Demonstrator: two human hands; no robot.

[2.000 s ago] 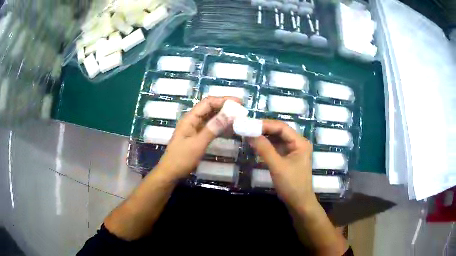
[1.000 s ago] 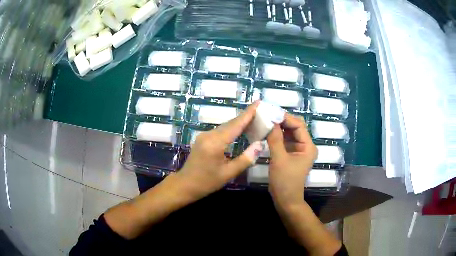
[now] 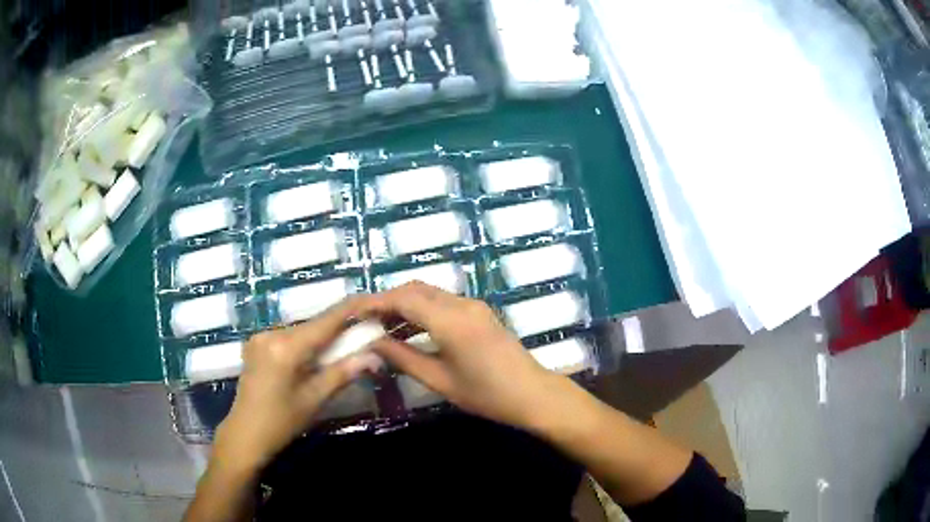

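Observation:
My left hand [image 3: 296,372] holds a white housing [image 3: 352,342] above the clear blister tray [image 3: 469,243]. My right hand [image 3: 449,347] meets it from the right, its fingertips closed at the housing's right end. The fingers hide much of the housing, and I cannot tell whether the right fingers also hold a small part. The blister tray lies at the bench's front edge with white housings in its pockets. Its bottom-left pocket shows dark and empty. The hands cover part of the lower middle rows.
An open clear bag of off-white blocks [image 3: 95,243] lies at left. Behind the blister tray is a parts tray [image 3: 245,127] with stemmed inserts. A small container of white pieces [image 3: 537,46] stands beside it. White sheets [image 3: 755,153] overhang the bench edge at right. A red crate [image 3: 875,306] is on the floor.
The view has turned, so the bench contents sit further left and lower. The housing, earlier tilted up between both hands, is now held lower and flatter, with the right fingers over its end.

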